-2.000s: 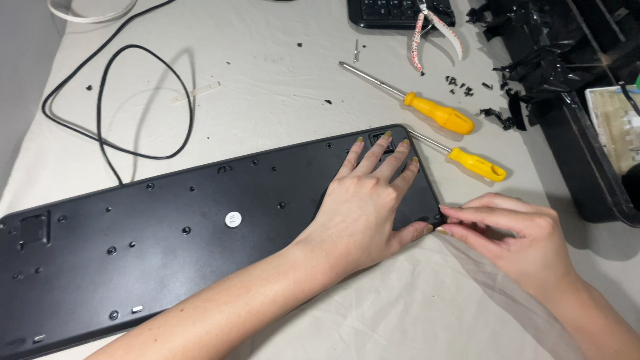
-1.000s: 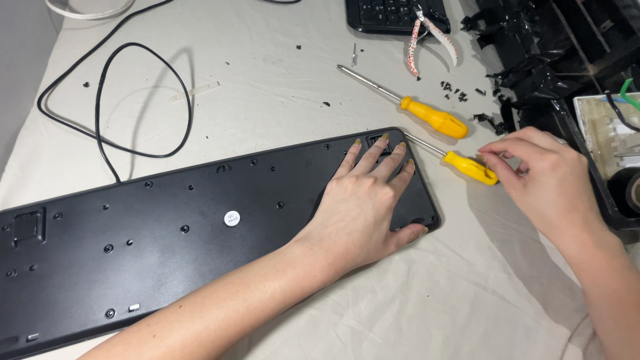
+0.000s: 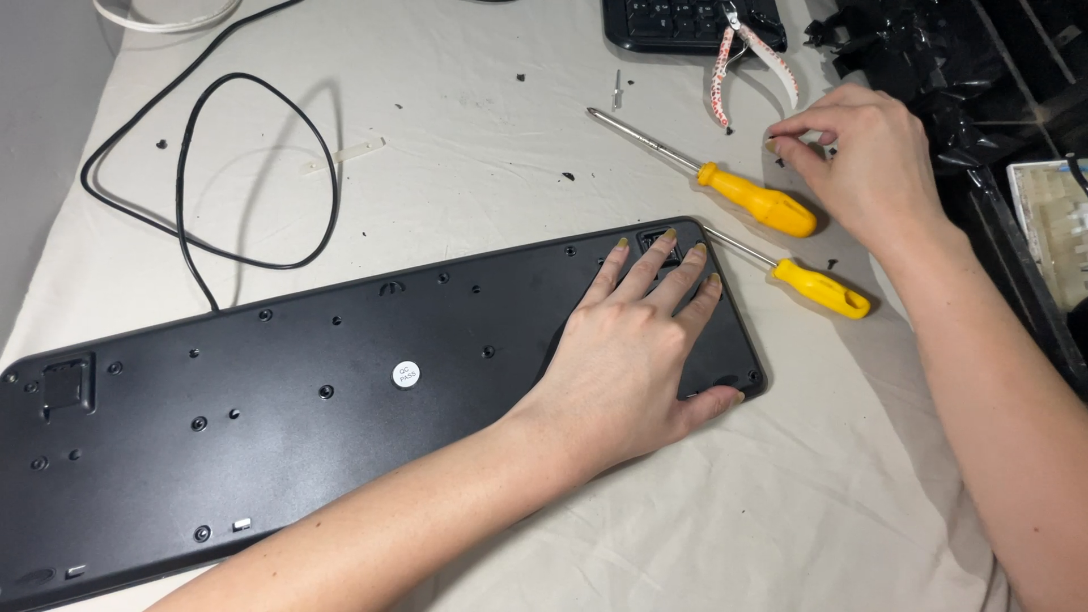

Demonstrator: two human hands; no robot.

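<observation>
A black computer keyboard (image 3: pixel 289 442) lies face down, its screw holes and a round white sticker (image 3: pixel 406 375) showing. My left hand (image 3: pixel 633 340) rests flat on its right part, fingers spread, holding nothing. My right hand (image 3: pixel 858 161) is over the cloth near the small black screws (image 3: pixel 779 161), thumb and forefinger pinched together; whether something small is between them cannot be told. Between the hands lie a larger yellow-handled screwdriver (image 3: pixel 756 200) and a smaller yellow-handled screwdriver (image 3: pixel 820 289), whose shaft reaches the keyboard's corner. A loose screw (image 3: pixel 832 264) lies beside the smaller handle.
White-and-red handled nippers (image 3: pixel 722 81) lean on a second black keyboard (image 3: pixel 663 25) at the top. A black cable (image 3: pixel 181 170) loops at the upper left. Black plastic parts (image 3: pixel 977 102) and a tray with a light-coloured item (image 3: pixel 1050 221) stand at the right. Black scraps dot the cloth.
My right hand has moved from the keyboard's lower right corner, past the smaller screwdriver's handle, up to the small black screws. My left hand has stayed on the keyboard.
</observation>
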